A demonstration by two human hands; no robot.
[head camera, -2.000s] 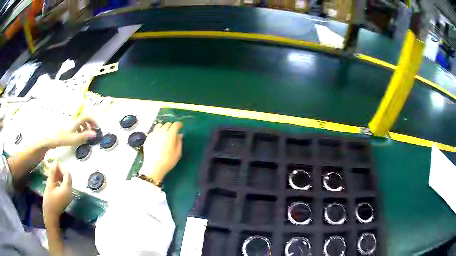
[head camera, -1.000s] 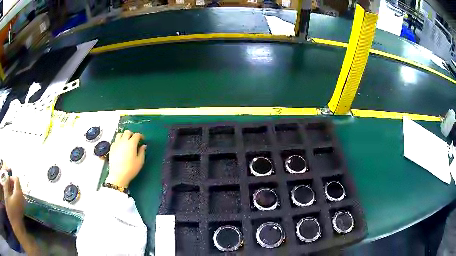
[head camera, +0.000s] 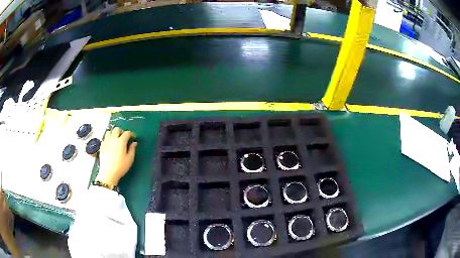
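My left hand, bare with a beaded bracelet and a pale sleeve, rests palm down at the right edge of a white work sheet. Its fingers are slightly apart, and no held object shows. Its fingertips are close beside a dark disc module; contact is unclear. Several similar discs lie on the sheet. My right hand is not in view. A black foam tray stands right of my left hand. Several silver-rimmed watch fronts sit in its middle, right and near pockets; the other pockets show no watch.
A white label is at the tray's near left corner. A yellow post rises behind, by yellow tape on the green bench. A white paper lies right. Part of another person's arm shows at the left edge.
The view has turned right, so things sit further left in the picture. The other person's hands have left the discs and mostly gone from view. My left hand stays by the sheet edge.
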